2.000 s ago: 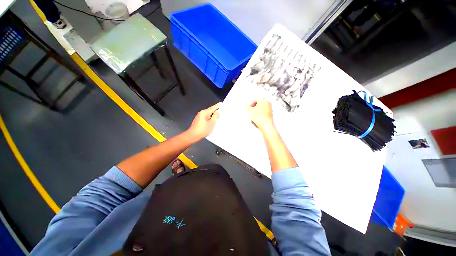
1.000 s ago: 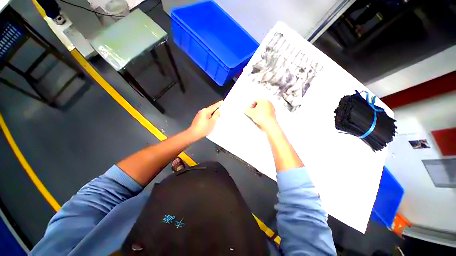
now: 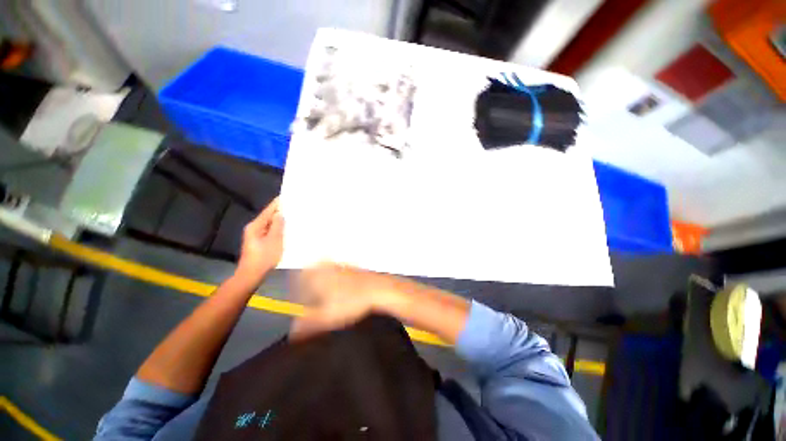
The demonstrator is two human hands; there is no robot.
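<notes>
The white board (image 3: 448, 215) lies in front of me with a grey-black smudged patch (image 3: 366, 108) on its far left part. A bundle of black strips (image 3: 507, 116) lies on its far right part, with a blue tie (image 3: 537, 116) around it. My left hand (image 3: 262, 239) is at the board's left edge, near the near-left corner; its fingers are bent, and whether it grips the edge is unclear. My right hand (image 3: 332, 297) is blurred, at the near edge of the board and in front of the apron (image 3: 327, 388). Its fingers cannot be made out.
A blue bin (image 3: 233, 103) stands beyond the board's left edge, another blue bin (image 3: 633, 211) at its right. A pale green stool (image 3: 112, 177) stands at the left. A pale yellow roll (image 3: 732, 323) is on the side table at the right. Yellow lines cross the grey floor.
The view has turned, so the board now lies straighter and further left. My right hand has moved off the board's surface toward my body. My left hand stays by the left edge.
</notes>
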